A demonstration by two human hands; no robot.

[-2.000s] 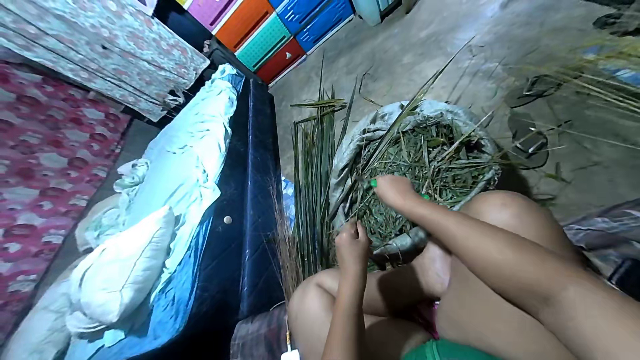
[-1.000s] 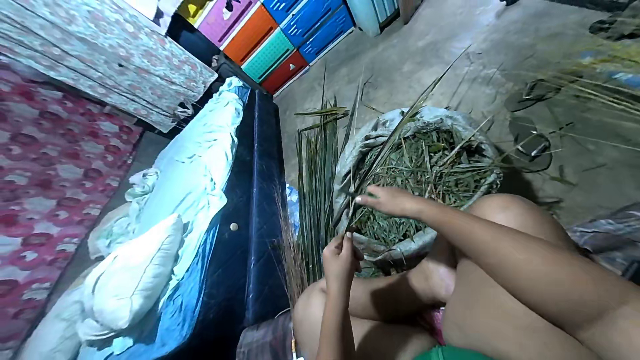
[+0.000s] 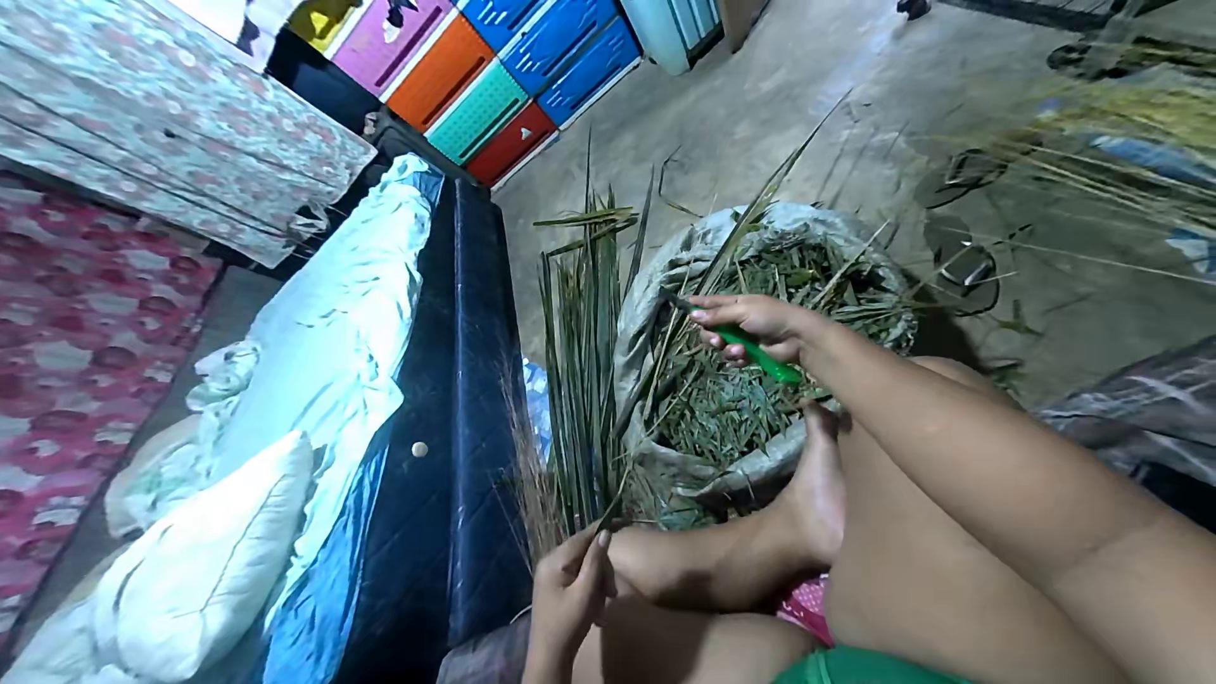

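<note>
My right hand (image 3: 760,332) is closed around a green-handled knife (image 3: 755,353), its dark blade pointing up and left over a pale woven sack (image 3: 655,285). Cut green leaf scraps (image 3: 731,408) fill the sack, whose rim is rolled open. Low at the sack's near left, my left hand (image 3: 575,579) pinches the end of a long, narrow green leaf (image 3: 617,494) between thumb and fingers. Close beyond that hand, a bundle of long leaves (image 3: 579,361) lies between the sack and the dark blue mattress.
The dark blue mattress (image 3: 484,380) with a light blue sheet and a white pillow (image 3: 214,560) is at left. Coloured plastic drawers (image 3: 513,76) stand at the back. Sandals (image 3: 964,256) and a pile of pale stalks (image 3: 1121,161) lie on the concrete floor at right.
My hands were close together at the sack's left edge a second ago; now they are far apart, the left one lower and nearer to me. The green knife handle shows more fully.
</note>
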